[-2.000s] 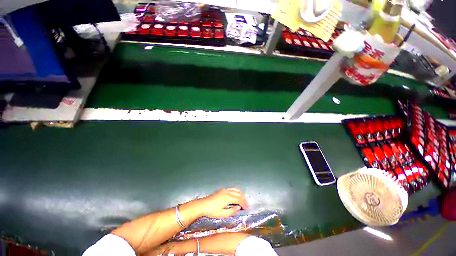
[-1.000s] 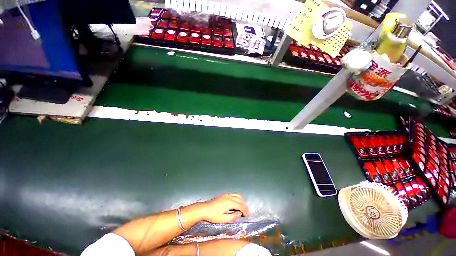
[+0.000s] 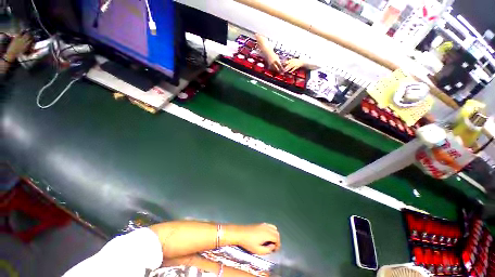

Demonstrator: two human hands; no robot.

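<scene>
My left hand (image 3: 264, 238) rests on the dark green bench top (image 3: 179, 178), its fingers curled in a loose fist with nothing seen in it. A thin bracelet is on that wrist. Part of my right forearm (image 3: 203, 264), also with a thin band, lies below the left one, crossing it; my right hand is not in view. Crinkled clear film (image 3: 247, 259) lies under the forearms. A smartphone (image 3: 363, 242) with a dark screen and pale rim lies to the right of my left hand.
Trays of red units (image 3: 434, 238) and the cut-off cream fan (image 3: 403, 271) are at lower right. A white post stands at the green belt (image 3: 304, 127), near a red-and-white cup (image 3: 442, 158). A monitor (image 3: 133, 30) is upper left. Another person's hands (image 3: 283, 65) are over a far tray.
The view has turned left and tilted, so the phone, fan and trays sit lower and further right. Another person's hands now show at the far tray. My left hand stays curled on the bench.
</scene>
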